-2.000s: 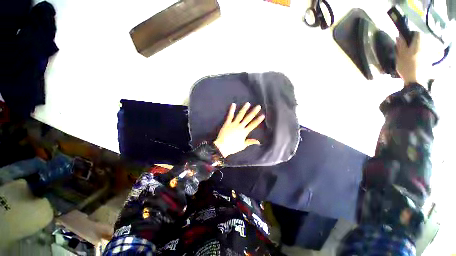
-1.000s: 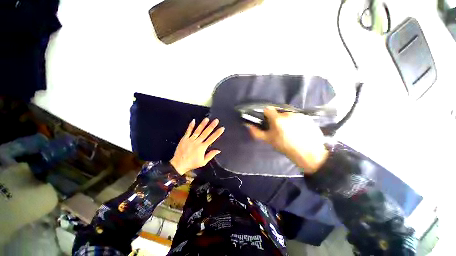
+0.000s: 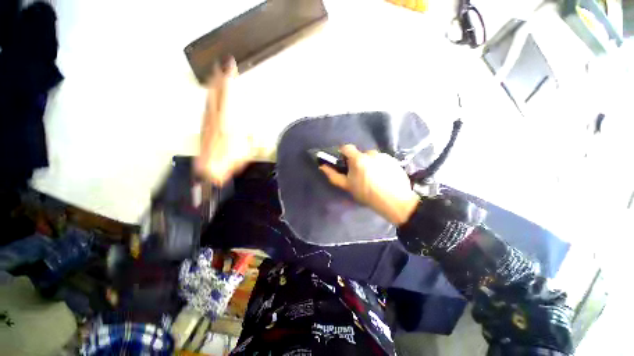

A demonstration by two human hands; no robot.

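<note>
The grey-purple press cloth point(image 3: 306, 201) lies over the dark navy cloth point(image 3: 250, 201) on the white table. My right hand point(image 3: 379, 182) is closed around the dark handle of the steam iron point(image 3: 334, 161) on the press cloth; most of the iron is hidden under the hand, and its cord curves off to the right. My left hand point(image 3: 222, 139) is blurred, stretched away from me with its fingertips at the near edge of the wooden pressing block point(image 3: 257, 35). Whether it grips the block cannot be told. Loose white thread hangs over the navy cloth.
Shears with black handles point(image 3: 471, 26) lie at the upper right, with a grey iron rest point(image 3: 518, 66) beside them. Black garment pieces point(image 3: 28, 90) are heaped at the left table edge. Boxes and cloth stand below the table at the lower left.
My left hand has moved off the navy cloth, up to the wooden block. My right hand took the iron from its rest earlier and still holds it on the press cloth. The view has shifted.
</note>
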